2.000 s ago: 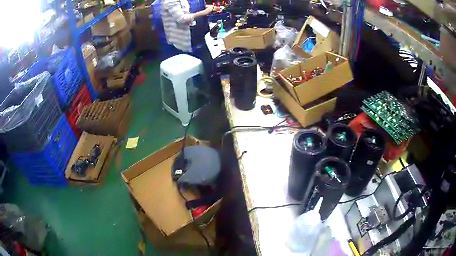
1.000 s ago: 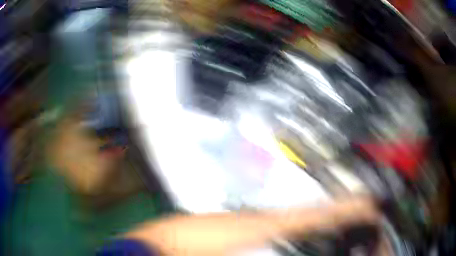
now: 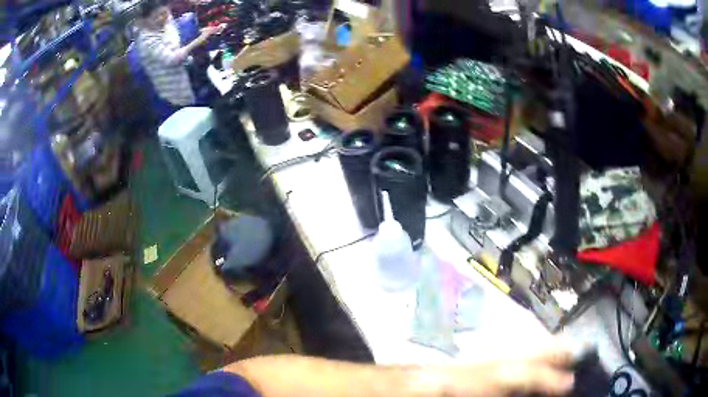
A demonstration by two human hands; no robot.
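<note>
My left forearm reaches across the bottom edge from the left. My left hand (image 3: 543, 374) is blurred at the lower right, over the bench's near part. Its fingers are at a dark object (image 3: 594, 375) cut off by the lower edge; I cannot tell whether they hold it. My right hand is not in view. Black rings (image 3: 623, 381) lie just right of the dark object.
A translucent squeeze bottle (image 3: 393, 256), a grey-pink cloth (image 3: 446, 302) and a yellow stick (image 3: 489, 275) lie ahead. Black cylindrical speaker bodies (image 3: 400, 194) stand behind them. Metal fixtures (image 3: 497, 217) are to the right. A person (image 3: 163, 58) stands far left.
The view has swung right and down from the first frame. My left arm, absent then and blurred one second ago, now lies across the bottom, reaching right.
</note>
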